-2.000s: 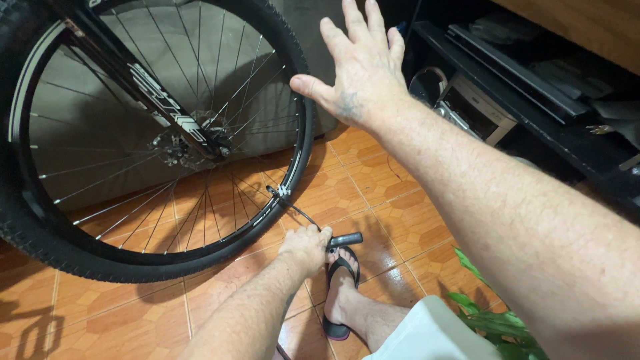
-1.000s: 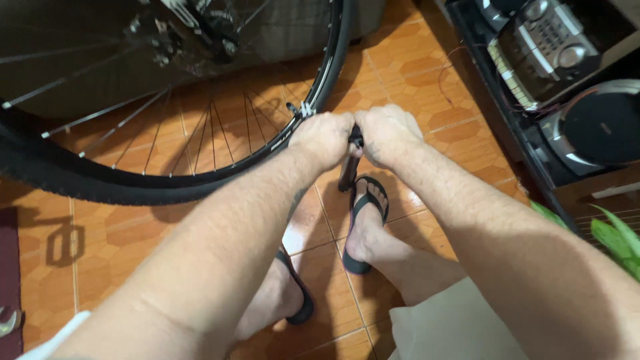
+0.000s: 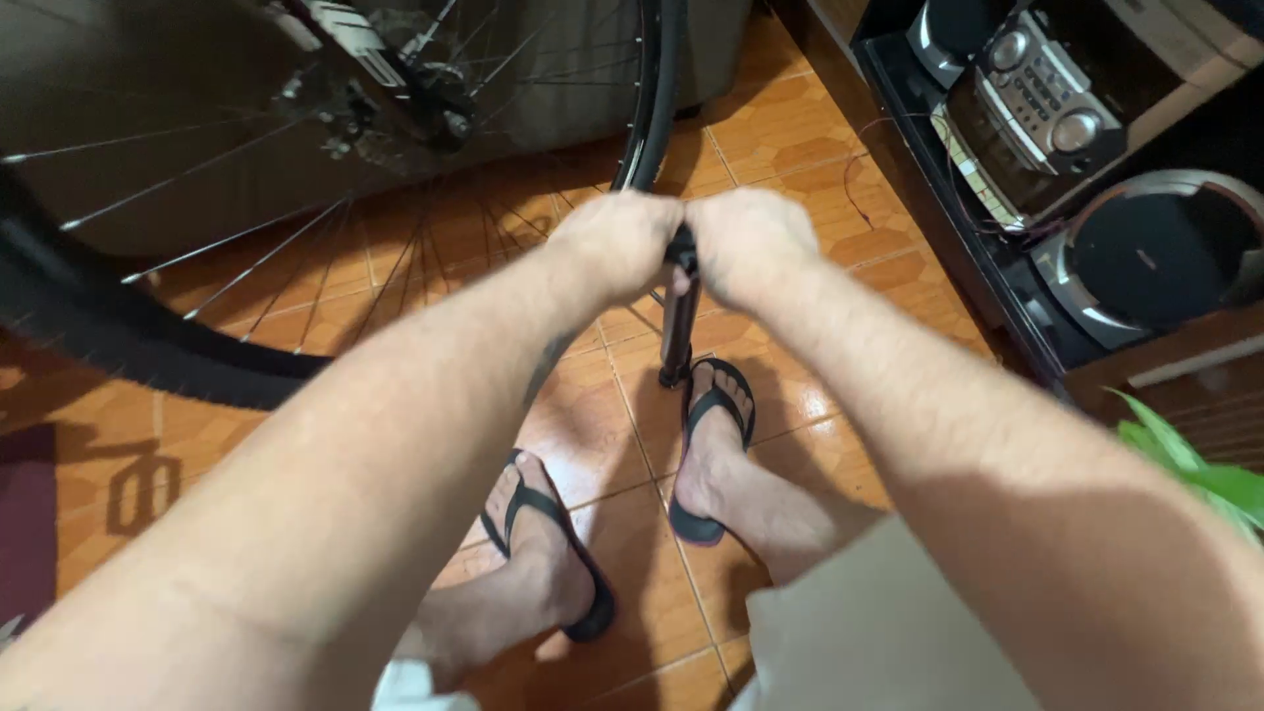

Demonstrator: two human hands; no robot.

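A black bicycle floor pump (image 3: 677,321) stands upright on the tiled floor, just beside the flip-flop on my right foot. My left hand (image 3: 624,237) and my right hand (image 3: 750,237) are closed on its handle from either side, knuckles up and close together; the grips are hidden under the fingers. Beyond my left arm is a bicycle wheel with a black tire (image 3: 660,109), wire spokes and the fork leg (image 3: 370,59). Part of a thin hose shows beside the pump. My left hand covers the lower part of the rim, so the valve does not show.
A grey covered surface (image 3: 563,109) rises behind the wheel. At the right, a dark shelf unit (image 3: 918,168) holds a stereo (image 3: 1047,99) and round speakers (image 3: 1165,252). Green leaves (image 3: 1185,464) reach in at the right edge. My feet in black flip-flops (image 3: 716,395) stand on orange tiles.
Two seconds ago my right hand was raised and open, away from the pump. It came down onto the handle beside my left hand, and both remain there. The view has shifted.
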